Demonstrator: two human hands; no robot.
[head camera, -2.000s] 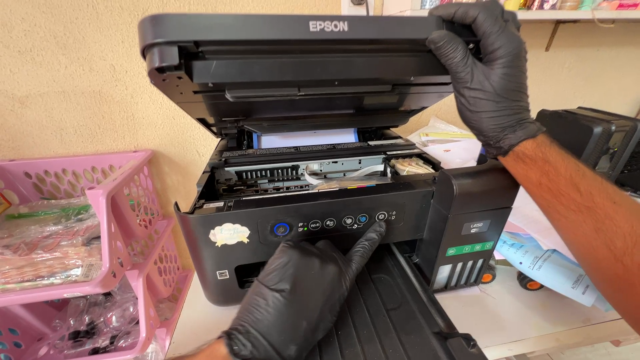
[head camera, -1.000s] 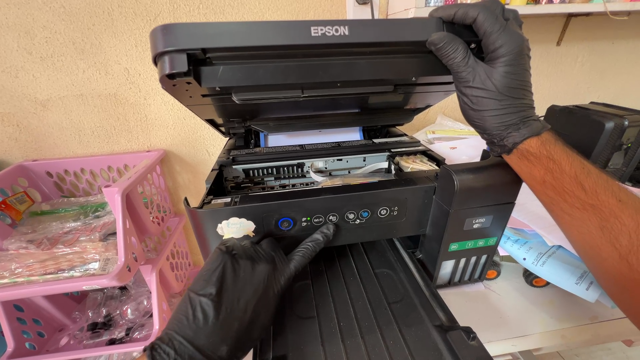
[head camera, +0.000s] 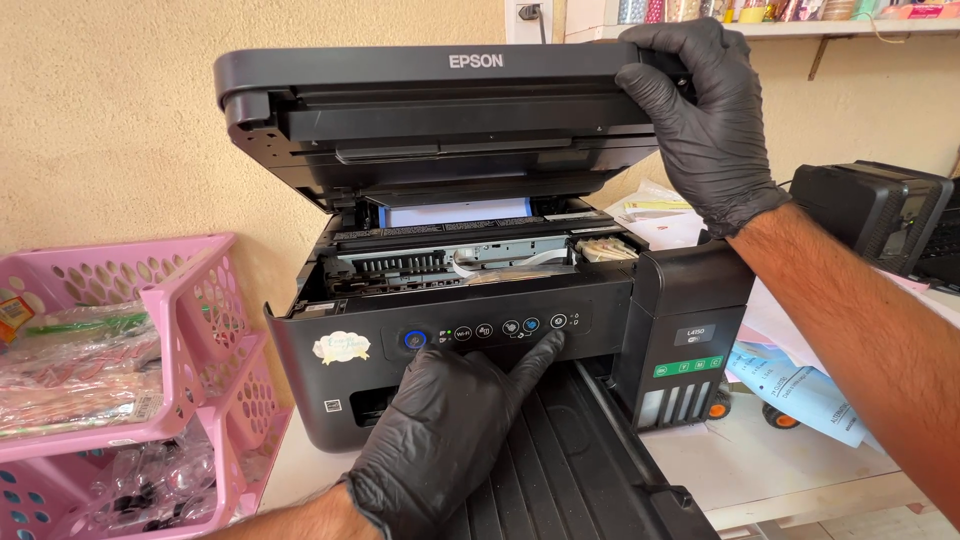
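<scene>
A black Epson ink-tank printer (head camera: 465, 300) stands with its scanner lid (head camera: 435, 97) raised, showing the inner carriage area and white ribbon cables. My right hand (head camera: 701, 124), in a black glove, grips the lid's right front corner and holds it up. Across the front of the control panel (head camera: 487, 328) lies my gloved left hand (head camera: 457, 427). Its index fingertip is at the rightmost round button (head camera: 558, 322), its thumb just below the blue-lit power button (head camera: 415, 340). Whether either presses is unclear. The black output tray (head camera: 555, 457) extends forward beneath that hand.
Pink plastic baskets (head camera: 187, 300) with plastic-wrapped goods stand at the left. Behind and right of the ink tank (head camera: 682, 330) lie papers (head camera: 795, 382) and a black device (head camera: 870, 210). A shelf (head camera: 862, 28) with small containers crosses the upper right; a plug sits in the wall socket.
My left index finger has moved right along the panel, from near the middle buttons to the rightmost one, where it also was two seconds ago. My right hand has stayed on the lid.
</scene>
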